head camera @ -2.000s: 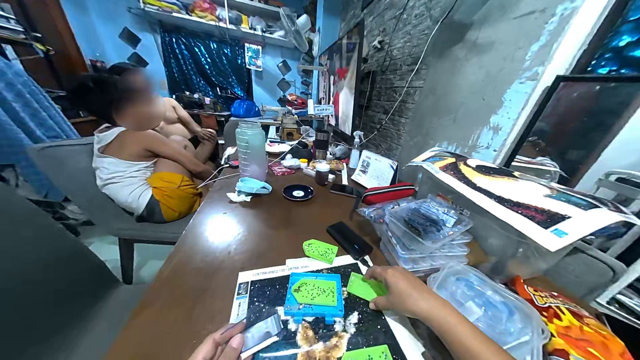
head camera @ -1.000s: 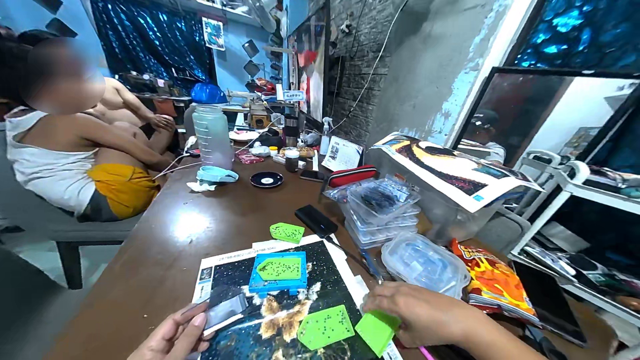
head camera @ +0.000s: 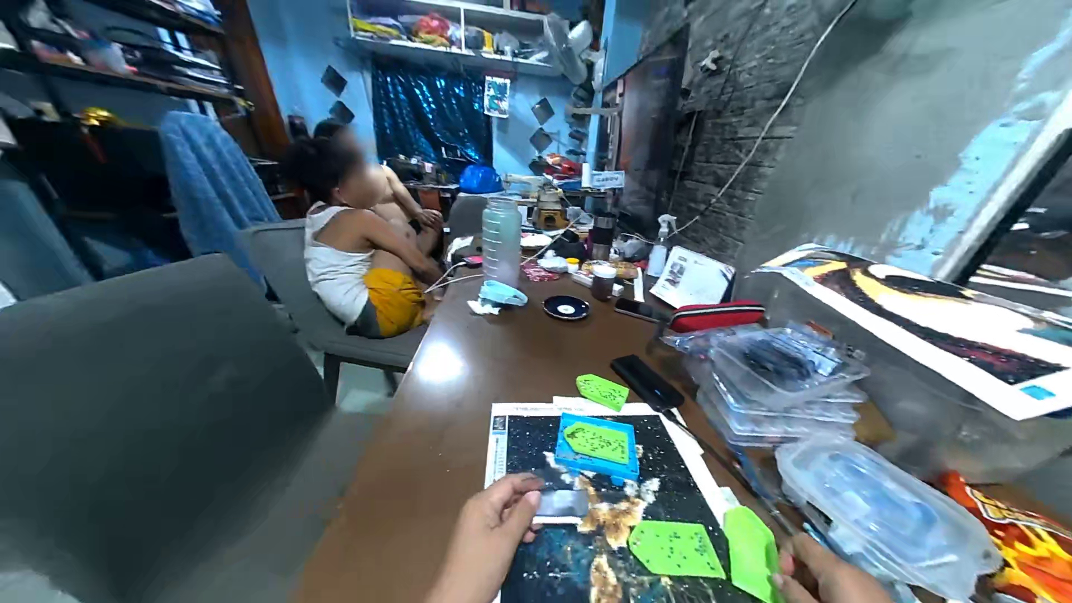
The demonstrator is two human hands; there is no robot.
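My left hand (head camera: 501, 523) pinches a small clear plastic bag (head camera: 561, 504) over the diamond painting canvas (head camera: 536, 553), which shows a dark starry picture. At the canvas's lower right, my right hand (head camera: 825, 569) holds the edge of a green bead tray (head camera: 751, 548), tilted. Beside it a second green tray (head camera: 677, 548) with scattered dark beads lies on the canvas. Another green tray (head camera: 598, 442) with dark beads sits in a blue holder (head camera: 629, 476) on the canvas's upper part. One more green tray (head camera: 602, 391) rests just past the canvas's top edge.
Right of the canvas are a black power bank (head camera: 646, 382) with a cable, stacked clear plastic boxes (head camera: 779, 394), a clear container (head camera: 888, 511) and a snack bag (head camera: 1017, 536). Farther off stand a large bottle (head camera: 501, 243) and a red pouch (head camera: 716, 316). Two people sit at the left.
Two seconds ago my right hand was at a green tray near the canvas's upper right; now it is at the lower right. The view has swung right, then back left.
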